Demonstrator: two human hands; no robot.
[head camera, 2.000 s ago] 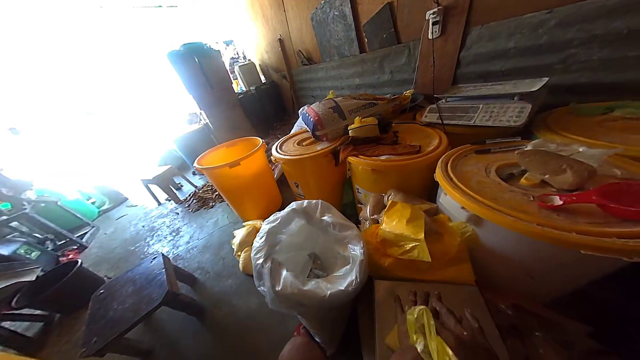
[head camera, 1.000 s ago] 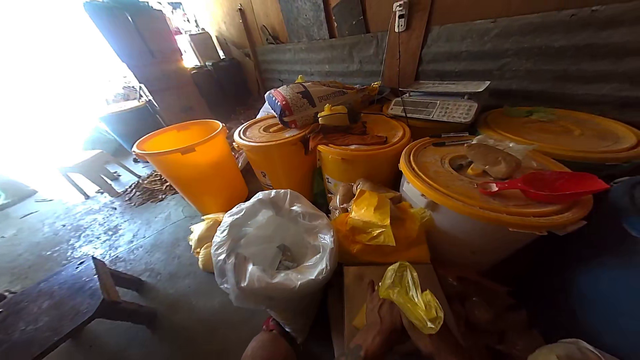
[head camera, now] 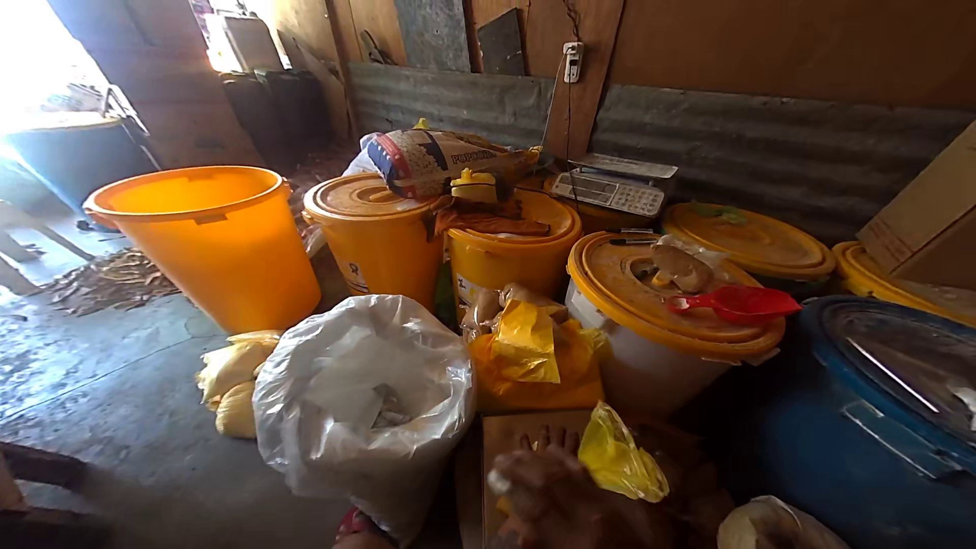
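Observation:
My left hand (head camera: 534, 480) and my right hand (head camera: 602, 515) overlap, blurred, above a cardboard box (head camera: 496, 427) at the bottom of the head view. Several spread fingers point forward over the cardboard; which hand they belong to is unclear. A crumpled yellow plastic bag (head camera: 621, 457) lies against the right side of the hands, and its grip is hidden. To their left stands a sack lined with clear plastic (head camera: 366, 366), its mouth wide, with a small pale object inside. Just beyond the box are folded yellow bags (head camera: 526, 343).
An orange tub (head camera: 213, 252) stands at left, beside yellow plastic bundles (head camera: 240, 381). Lidded orange buckets (head camera: 381, 252) line the back, near a digital scale (head camera: 610, 191). A red scoop (head camera: 740, 305) rests on a bucket lid. A blue drum (head camera: 854, 427) is at right.
My hands, apart with the yellow bag between them two seconds ago, now overlap, and the bag is on their right side. The view has shifted right.

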